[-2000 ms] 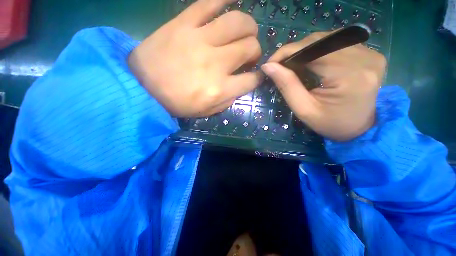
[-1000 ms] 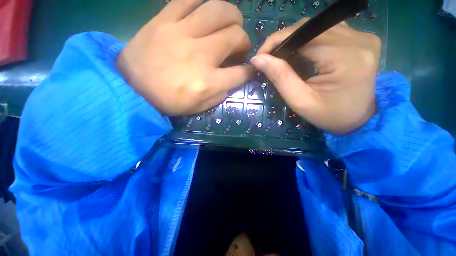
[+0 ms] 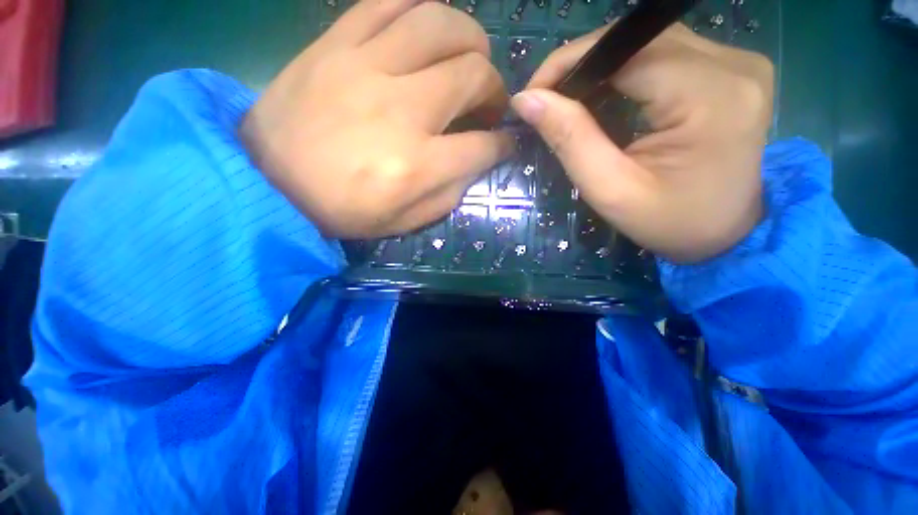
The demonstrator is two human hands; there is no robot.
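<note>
A clear pocketed tray (image 3: pixel 473 270) lies in front of me, with rows of tiny flex-circuit parts (image 3: pixel 563 245) in its pockets and bright glare near the middle. My right hand (image 3: pixel 669 141) is over the tray's right side and holds dark tweezers (image 3: pixel 624 45) between thumb and index finger. My left hand (image 3: pixel 388 121) is over the tray's left side, fingers bent, fingertips meeting the right hand's at the tray's middle. The tweezer tip is hidden by the fingers. Whether the left fingertips pinch a tiny part cannot be told.
The tray rests on a dark green mat (image 3: pixel 851 151). A red bin (image 3: pixel 28 65) stands at the upper left edge. A pale item (image 3: pixel 902 14) is cut off at the upper right corner. Blue smock sleeves (image 3: pixel 191 221) come in from both sides.
The tweezers stand steeper, their rear end now past the top edge. Both hands sit slightly further left in the picture than two seconds ago, fingertips still together.
</note>
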